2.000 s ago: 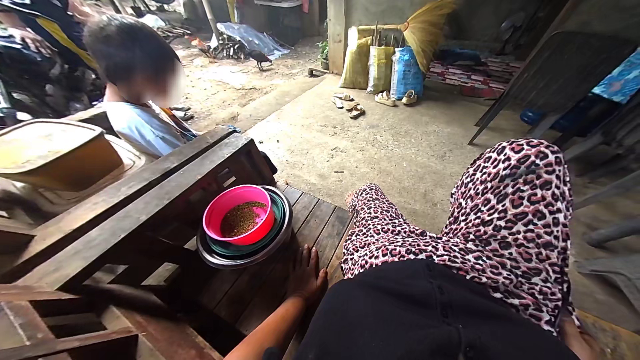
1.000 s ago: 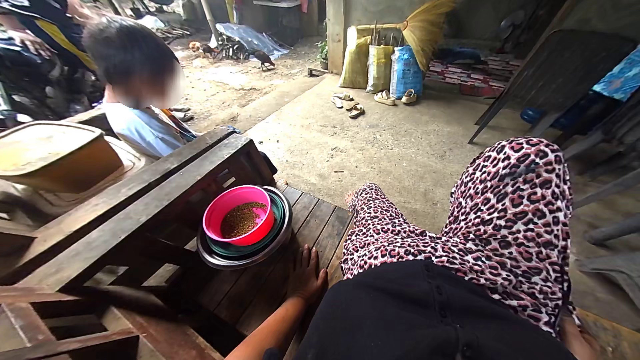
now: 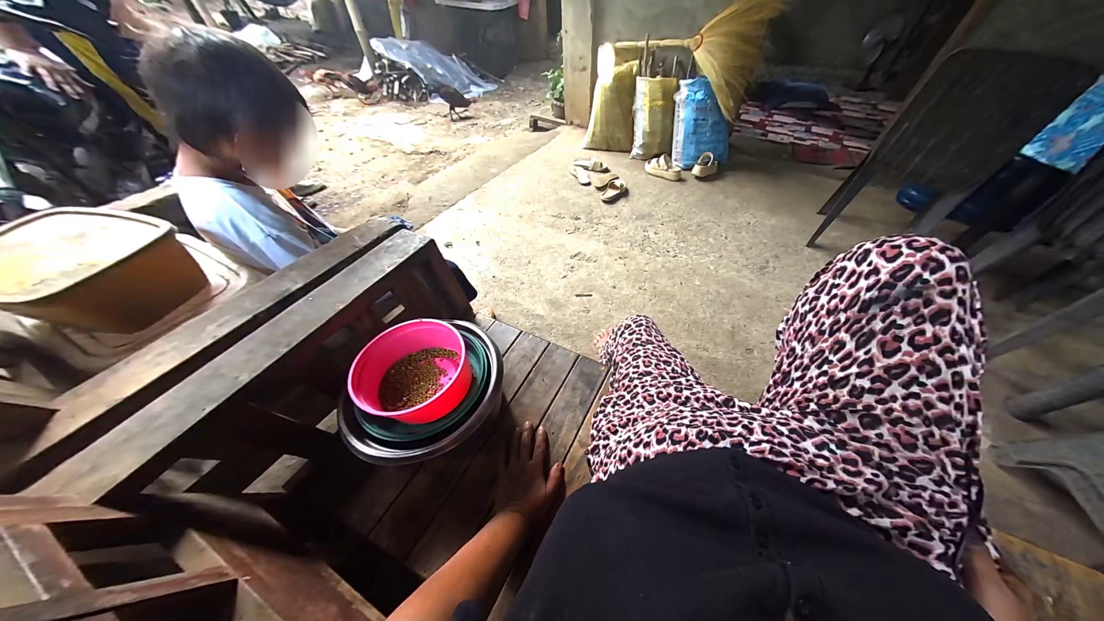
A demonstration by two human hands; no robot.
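Observation:
My left hand (image 3: 528, 473) rests on the slats of a dark wooden bench (image 3: 552, 388), fingers a little apart, holding nothing. Just beyond it stands a pink plastic bowl (image 3: 366, 366) with small brown grains or pellets (image 3: 416, 379) in it. That bowl sits in a dark green bowl (image 3: 466, 410), which rests in a wide metal basin (image 3: 496, 371). At the lower right edge, part of my right hand or wrist (image 3: 990, 582) shows beside my patterned trousers; its fingers are hidden.
The bench's wooden armrest (image 3: 259, 345) runs along the left. Beyond it are a lidded plastic container (image 3: 103, 267) and a seated person (image 3: 250, 211). Sandals (image 3: 662, 168), filled sacks (image 3: 700, 121) and a broom (image 3: 733, 43) lie or stand ahead; a dark chair (image 3: 966, 121) is at right.

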